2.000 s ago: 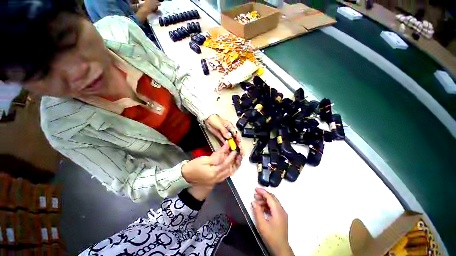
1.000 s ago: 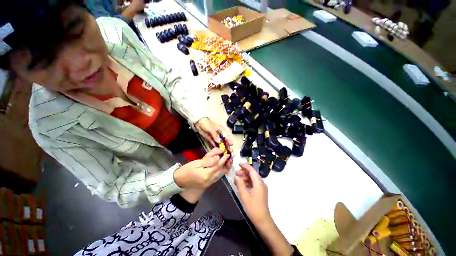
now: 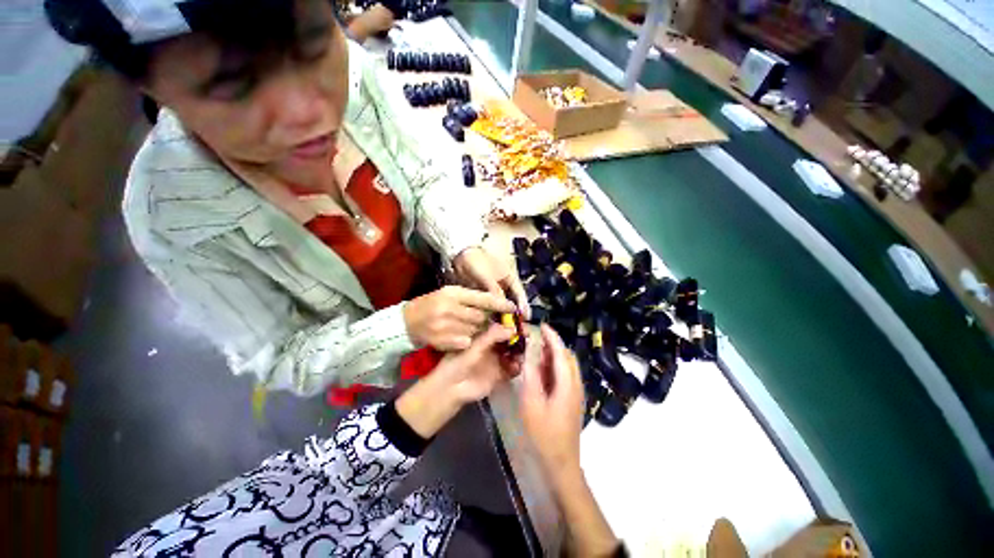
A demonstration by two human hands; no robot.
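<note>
A small unit with a yellow cell and dark casing (image 3: 509, 324) is held where the neighbouring person's fingers and my left hand (image 3: 471, 371) meet, over the bench's near edge. My left fingertips are on its lower end. My right hand (image 3: 554, 392) is raised just right of it, fingers bent and thumb close to them; whether it grips a lead or small part is too blurred to tell. A heap of black units (image 3: 610, 311), some showing yellow, lies just beyond my right hand on the white bench top (image 3: 676, 458).
The neighbouring person (image 3: 273, 229) leans in from the left. Loose yellow batteries (image 3: 529, 158), rows of black housings (image 3: 431, 63) and an open cardboard box (image 3: 567, 104) are farther up the bench. A green conveyor (image 3: 785, 262) runs along the right. Another cardboard box (image 3: 812, 540) is cut off at the bottom.
The view has shifted. My right hand has risen from the bench to beside the unit. My left hand, mostly hidden behind the neighbour's hand before, now shows below it.
</note>
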